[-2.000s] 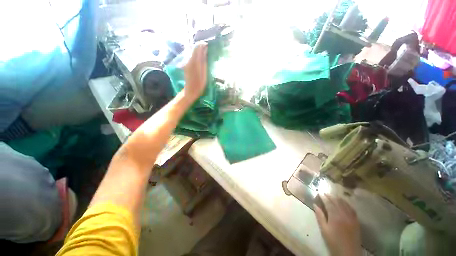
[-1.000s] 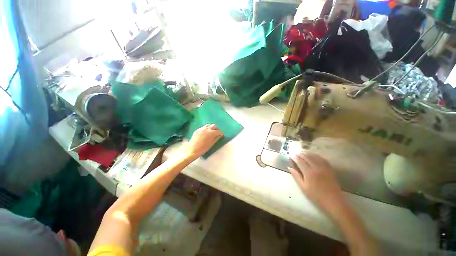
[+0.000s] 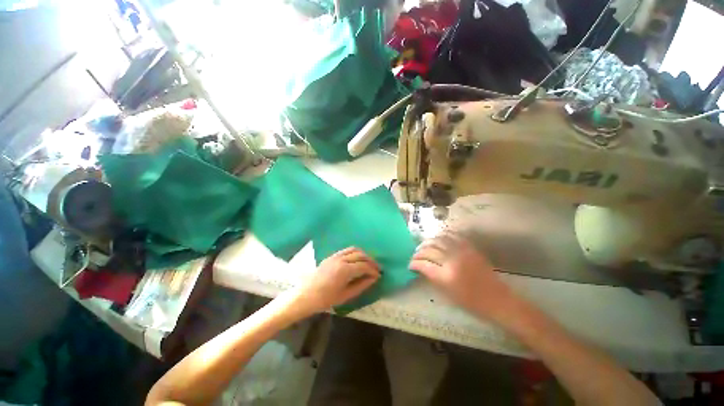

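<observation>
A green cut panel (image 3: 369,230) lies flat left of the needle, its right edge near the presser foot (image 3: 416,212). My left hand (image 3: 349,273) rests on the panel's lower part, fingers curled. My right hand (image 3: 452,266) is at the panel's right edge below the needle; its fingertips touch or nearly touch the cloth, and whether they pinch it cannot be told. A second green piece (image 3: 287,204) lies to the left, partly overlapped by the panel. The beige sewing machine head (image 3: 548,158) with green lettering stands at the right.
A stack of green pieces (image 3: 179,202) lies at the left, beside a dark round machine part (image 3: 87,206). A larger green cloth heap (image 3: 341,87) is behind. An off-white lamp (image 3: 367,136) is left of the head. The white table's front edge (image 3: 381,309) runs below my hands.
The view has turned right. My left hand has come from the pieces at the left to near the needle, with a panel under it. My right hand has stayed near the needle.
</observation>
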